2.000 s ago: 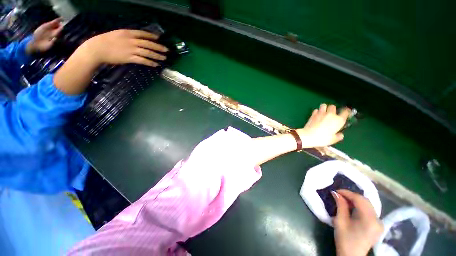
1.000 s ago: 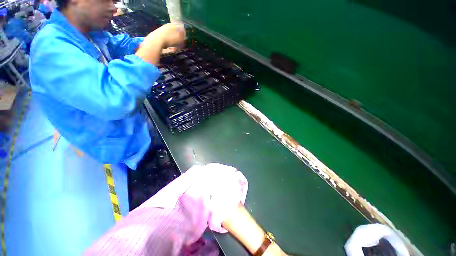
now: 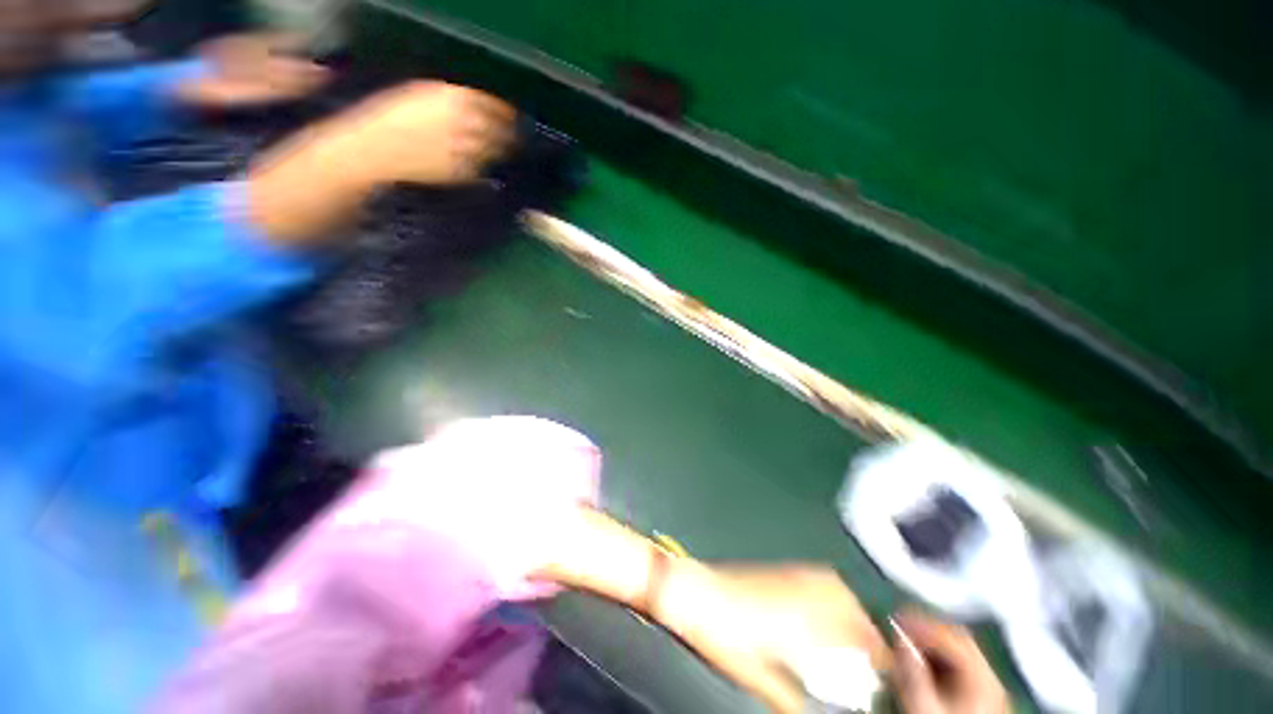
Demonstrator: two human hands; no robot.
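The frame is motion-blurred. My left hand [image 3: 761, 621], in a pink sleeve with a wrist band, is low over the dark green bench. A bright whitish patch [image 3: 838, 679] shows at its fingers; I cannot tell what it is. My right hand [image 3: 952, 670] is cut off by the bottom edge, its fingers beside the left fingertips. Whether it grips anything is unclear. A white bag [image 3: 873, 505] with black parts [image 3: 938, 527] stands just beyond both hands. A second white bag [image 3: 1128, 614] is to its right.
The green belt [image 3: 782, 293] runs beyond a worn whitish strip [image 3: 698, 321]. A blurred object [image 3: 1121, 481] lies on the belt at right. A person in blue [image 3: 126, 307] reaches over dark trays [image 3: 377, 272] at left.
The view swung left, then partly back. My left hand, on the belt at a small object two seconds ago, is now low beside my right hand, which has left the first bag's opening.
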